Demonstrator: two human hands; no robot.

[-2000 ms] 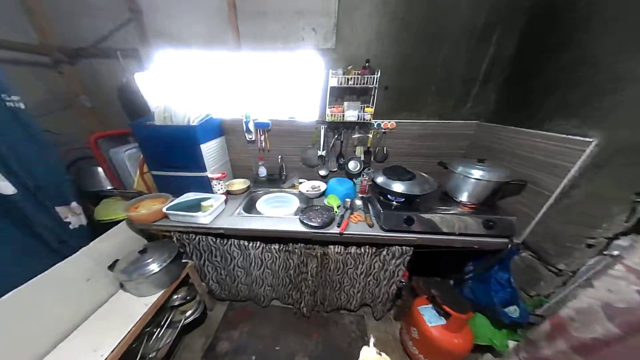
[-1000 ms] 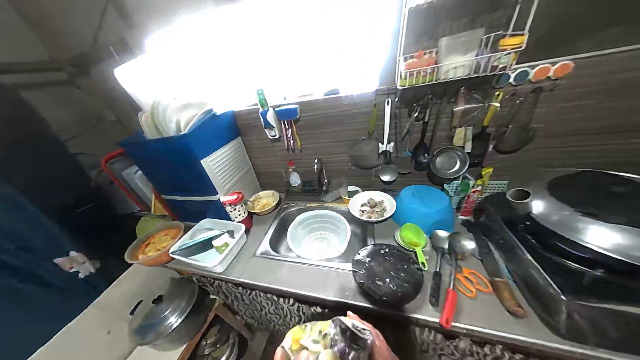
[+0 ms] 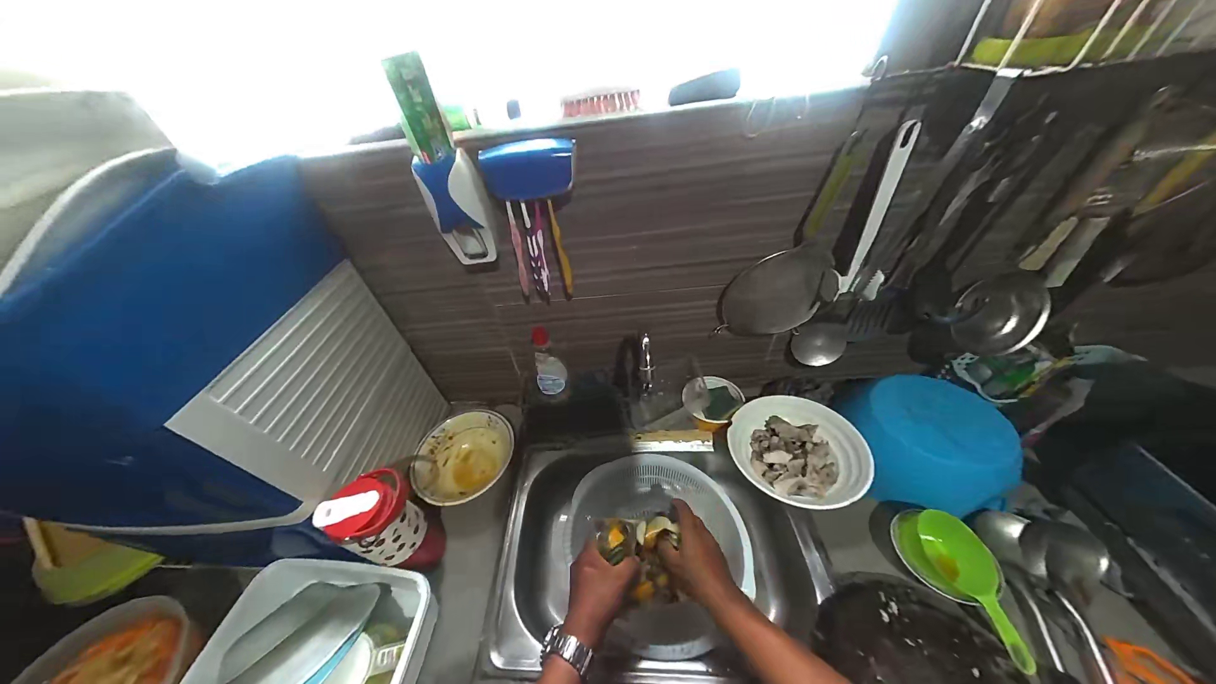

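Both hands are over a translucent white plastic colander set in the stainless steel sink. My left hand, with a metal-band watch on its wrist, grips one side of a clear bag or container of cut yellow, green and pale vegetables. My right hand holds the other side. What exactly encloses the pieces cannot be told. A white bowl of greyish meat pieces stands at the sink's back right corner, beside a blue plastic basin.
The faucet rises behind the sink. On the left are a stained bowl, a red-lidded container and a white tub. A dark round board and a green ladle are on the right. Utensils hang above.
The view has moved much closer to the sink. Both hands and the vegetables, at the counter's front edge one second ago, are now over the colander.
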